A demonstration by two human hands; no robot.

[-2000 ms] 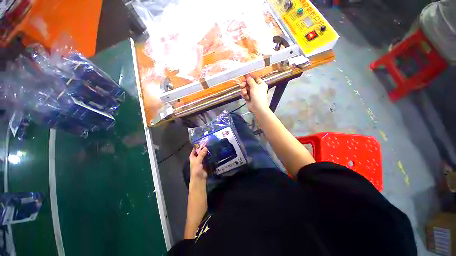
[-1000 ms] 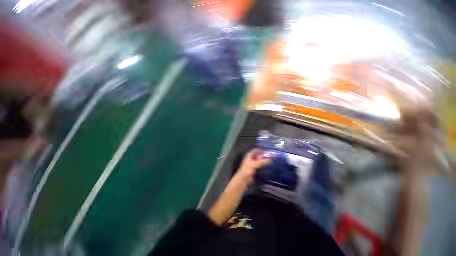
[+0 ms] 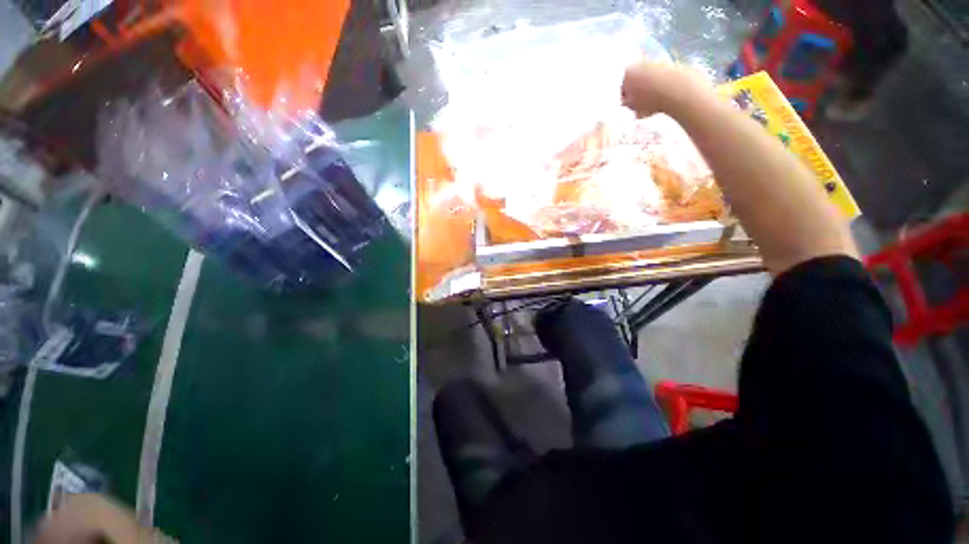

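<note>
My left hand (image 3: 90,521) is blurred and partly cut off at the bottom left edge. It is at a small bagged product box (image 3: 68,483) on the green conveyor belt; whether it grips the box is hidden. My right hand (image 3: 646,89) is curled over the far part of the heat sealer, against bright glare. I cannot tell if film is in it. Crumpled clear film (image 3: 616,175) lies on the sealer's orange bed. The silver sealing bar (image 3: 627,242) runs along the near edge. Several dark blue bagged boxes (image 3: 303,218) stand grouped on the belt, loose film tails up.
The yellow control panel (image 3: 797,143) is at the sealer's right end. Another bagged box (image 3: 96,345) lies on the belt's left side. Orange machine housing (image 3: 271,48) is at the belt's far end. Red stools (image 3: 930,278) stand at the right; another red piece (image 3: 691,402) is beside my legs.
The box my left hand held over my lap no longer shows there. My left hand is now at the belt's lower left. My right hand has moved from the sealer's near edge to its far part.
</note>
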